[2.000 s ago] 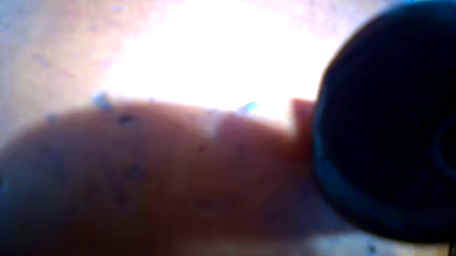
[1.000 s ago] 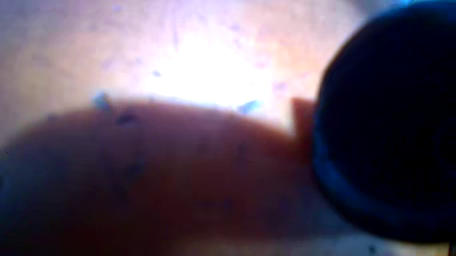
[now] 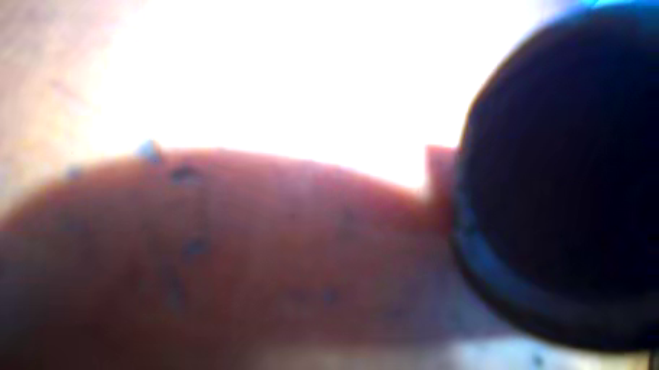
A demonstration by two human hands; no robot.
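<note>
The view is heavily blurred, and no hand, tool or workpiece can be made out. A large, dark round thing (image 3: 560, 181) fills the right side, very close to the camera, with a bluish edge. A broad reddish-brown blurred shape (image 3: 253, 238) spans the lower left and middle, with a curved upper edge and small dark specks. I cannot tell what either is. Neither my left hand nor my right hand can be recognised.
A white glare fills the upper middle, with a pale beige blur at the upper left. A pale strip (image 3: 498, 353) runs along the bottom right. A small bright blue patch (image 3: 625, 3) shows at the top right corner. No distances can be judged.
The white glare is much larger and brighter than one second ago, and the reddish-brown shape looks lighter. The dark round thing stays in almost the same place.
</note>
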